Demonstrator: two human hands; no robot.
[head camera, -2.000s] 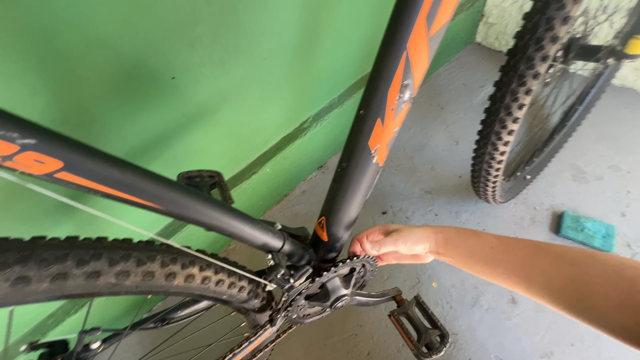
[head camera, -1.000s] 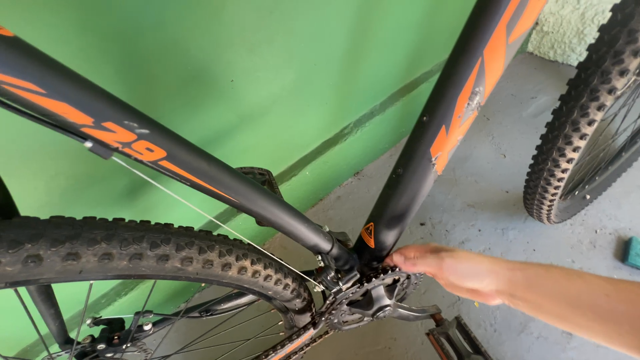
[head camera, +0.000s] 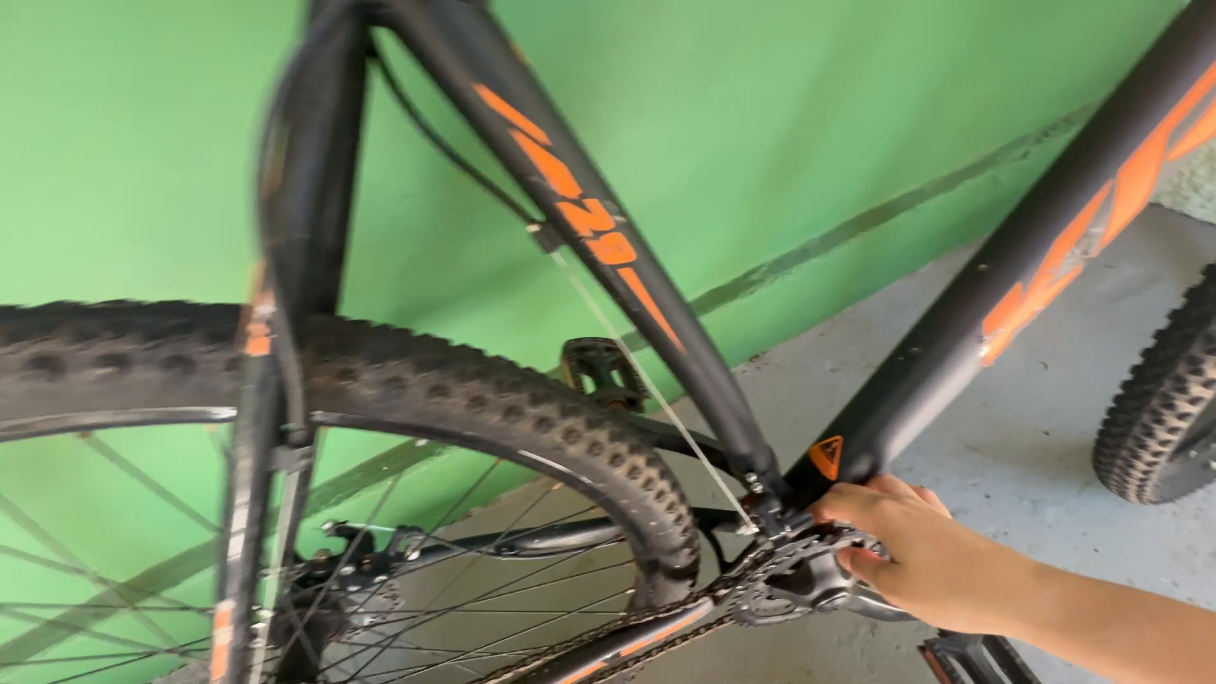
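Note:
My right hand (head camera: 917, 551) comes in from the lower right, its fingers bent around the top of the chainring (head camera: 760, 594), just under the foot of the black down tube (head camera: 912, 380). Whether the fingertips grip the chainring or only touch it cannot be told. The chain (head camera: 655, 627) runs back from there toward the rear hub (head camera: 309, 608). A bare derailleur cable (head camera: 655, 389) slants down along the seat tube (head camera: 589, 209) to the front derailleur (head camera: 765, 522). My left hand is out of view.
The knobby rear tyre (head camera: 456, 389) fills the left, with the front tyre (head camera: 1164, 408) at the right edge. One pedal (head camera: 978, 657) is below my wrist; the other pedal (head camera: 600, 370) is on the far side. A green wall (head camera: 760, 123) stands close behind the bicycle.
The view has swung left toward the rear wheel. My right hand stays at the chainring, now with its thumb apart in front of it. The teal block seen earlier at the right is out of view.

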